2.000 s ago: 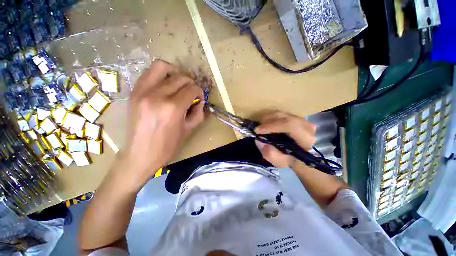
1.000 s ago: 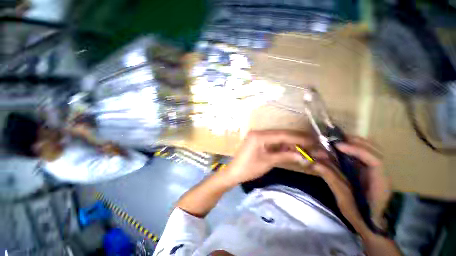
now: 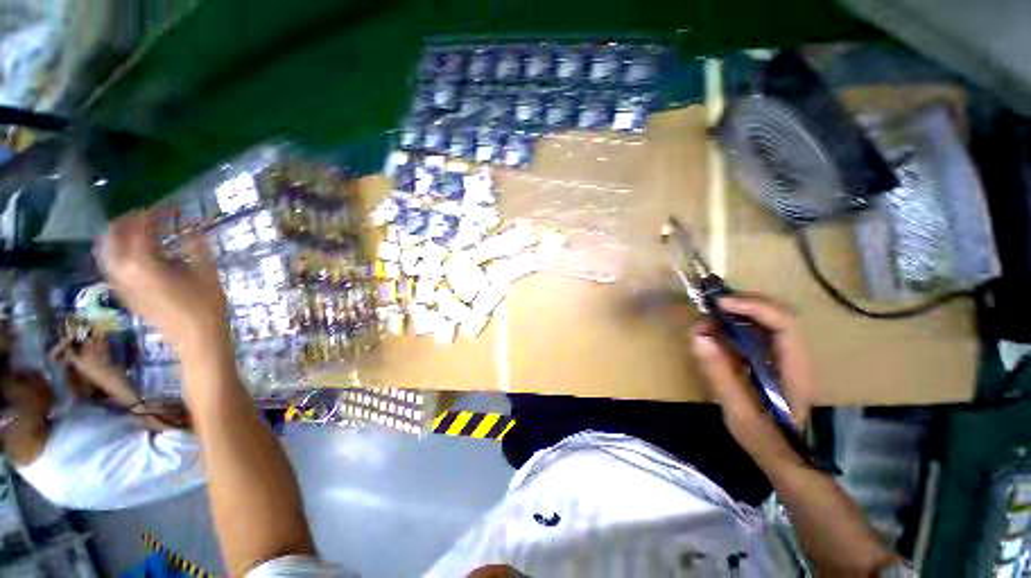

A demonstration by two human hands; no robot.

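Observation:
My right hand (image 3: 760, 367) holds the black-handled soldering iron (image 3: 733, 322), its metal tip pointing up and left over the brown board (image 3: 588, 339). My left hand (image 3: 158, 271) reaches far left, over the outer side of the stacked blister trays (image 3: 322, 260). It is blurred, and I cannot tell whether its fingers hold anything. A loose pile of white battery cells (image 3: 458, 282) lies on the board, right of the stacked trays.
The blister tray of circuit boards (image 3: 531, 85) is at the back. A black fan (image 3: 791, 152) and a solder waste box (image 3: 927, 220) stand at the right, with a black cable (image 3: 859, 299). Another worker's arm (image 3: 107, 378) shows at the left.
My left hand has moved from near the iron, where it held a small yellow-edged piece, to the stacked trays. My right hand still holds the iron. The view has turned left.

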